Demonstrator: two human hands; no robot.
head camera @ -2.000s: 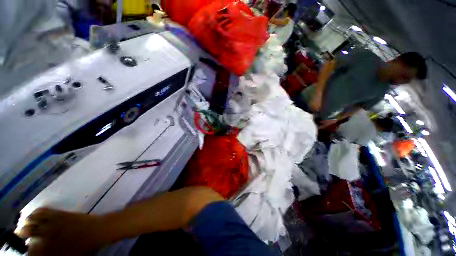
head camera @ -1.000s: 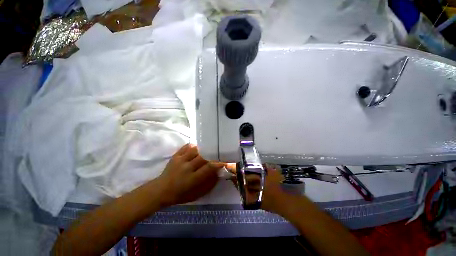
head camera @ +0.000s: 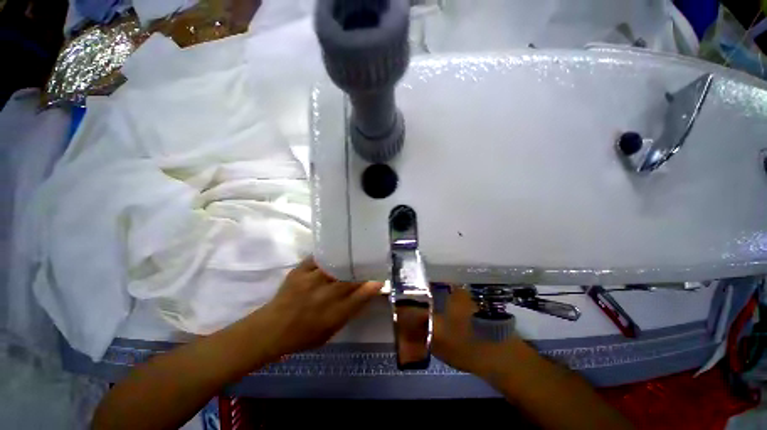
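White cloth (head camera: 219, 243) lies in soft folds left of the machine head. The white sewing machine head (head camera: 521, 168) covers the upper middle and right. My left hand (head camera: 315, 304) is at its lower left corner, fingertips pointing right beside the cloth edge; whether it grips cloth cannot be told. My right hand (head camera: 454, 327) is below the head, partly behind the chrome take-up lever guard (head camera: 410, 315), its fingers mostly hidden. The needle and presser foot are hidden. The grey ribbed knob (head camera: 366, 59) stands on the head.
Thread snips (head camera: 614, 311) with red handles lie on the bed at right. A round ribbed tension dial (head camera: 494, 324) is beside my right hand. The ruler-marked table edge (head camera: 286, 367) runs along the front. A shiny brown package (head camera: 97, 63) is far left. Red material (head camera: 673, 401) is lower right.
Two seconds ago the view faced right, toward another person and heaped cloth. Since one second ago the view has moved closer to the machine; both hands remain near the needle area.
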